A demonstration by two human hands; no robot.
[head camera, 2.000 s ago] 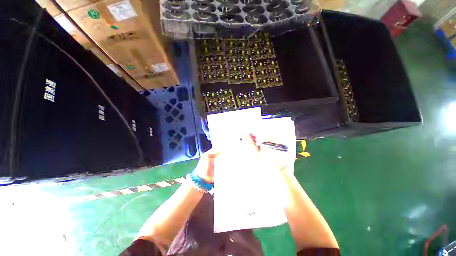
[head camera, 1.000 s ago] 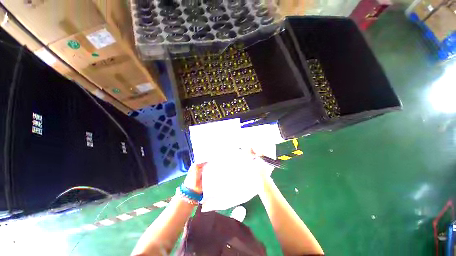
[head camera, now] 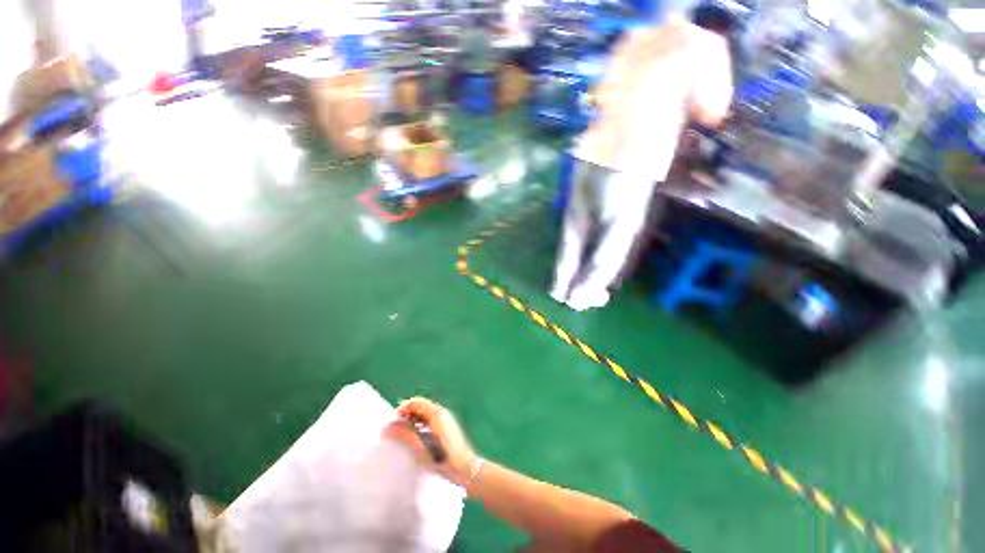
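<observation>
White paper sheets (head camera: 324, 486) are at the bottom left of the view, tilted and slightly blurred. My right hand (head camera: 432, 437) is at their upper right edge, with its fingers closed around a dark pen (head camera: 426, 439) and touching the paper. My left hand is not visible; the lower left part of the sheets runs out at the picture's bottom edge. No writing can be read on the sheets.
A black tote (head camera: 86, 475) is at the lower left. Yellow-and-black tape (head camera: 616, 369) crosses the green floor. A person (head camera: 637, 130) stands at a cluttered workbench (head camera: 778, 205) with a blue stool (head camera: 707, 272). A trolley (head camera: 416, 192) carries a carton (head camera: 416, 150).
The view has swung away from the open totes and panels to the wider factory floor. The sheets and my right hand now show lower and further left; my left hand has left the view.
</observation>
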